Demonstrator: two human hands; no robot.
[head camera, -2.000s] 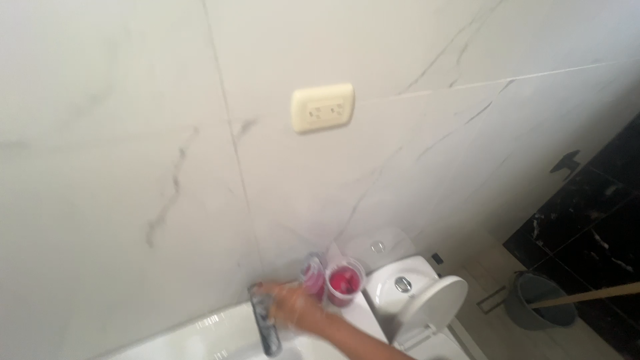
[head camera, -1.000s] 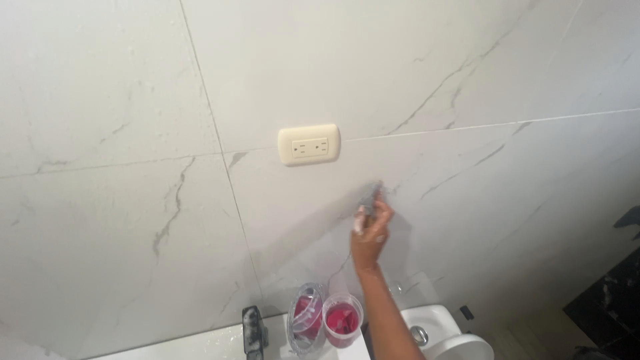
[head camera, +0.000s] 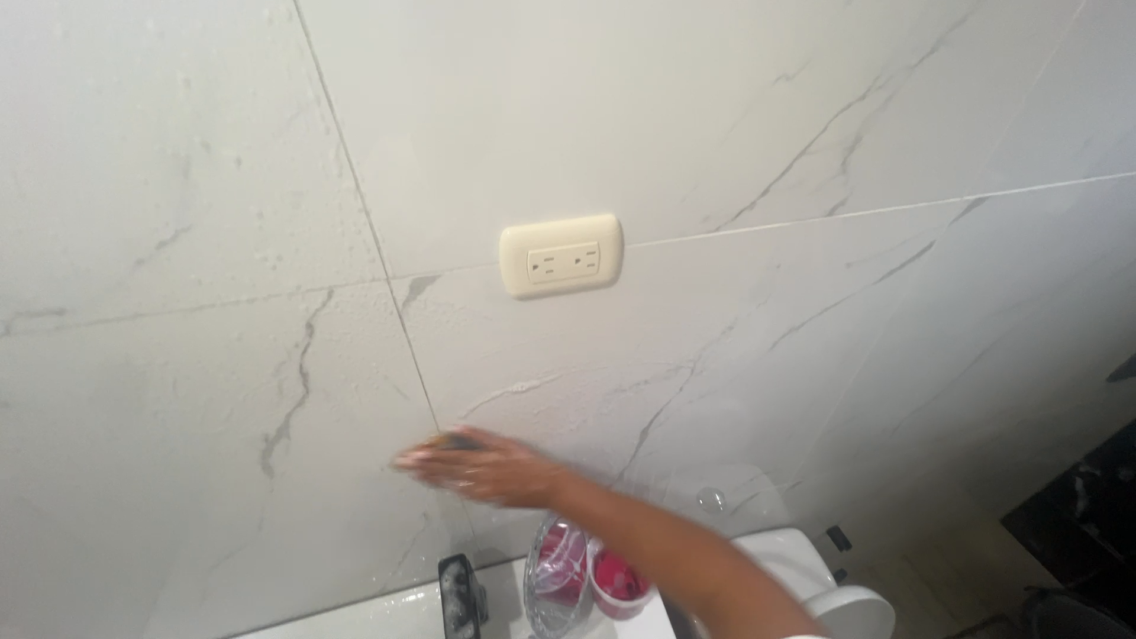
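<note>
My right hand (head camera: 484, 469) is flat against the white marble-look wall tile (head camera: 550, 399), blurred by motion, below and left of a cream electrical outlet (head camera: 563, 256). A dark sponge or pad (head camera: 457, 441) shows between the hand and the wall. Wet, soapy streaks lie on the tile just above the hand. Beneath the forearm, a clear plastic bag with pink contents (head camera: 559, 568) and a tub of pink material (head camera: 619, 581) stand on the white sink's edge, next to a black faucet (head camera: 460, 596) covered in suds. My left hand is out of view.
A white toilet with its lid raised (head camera: 848, 612) stands at the lower right, its tank (head camera: 781, 555) against the wall. Black marble-look tile (head camera: 1083, 506) and a dark bucket (head camera: 1069, 614) are at the far right. The wet rim of the sink (head camera: 355, 617) runs along the bottom.
My right hand was at the faucet, then on the wall below and right of the outlet; it has since moved left and down along the wall. Soapy streaks now show on the tile.
</note>
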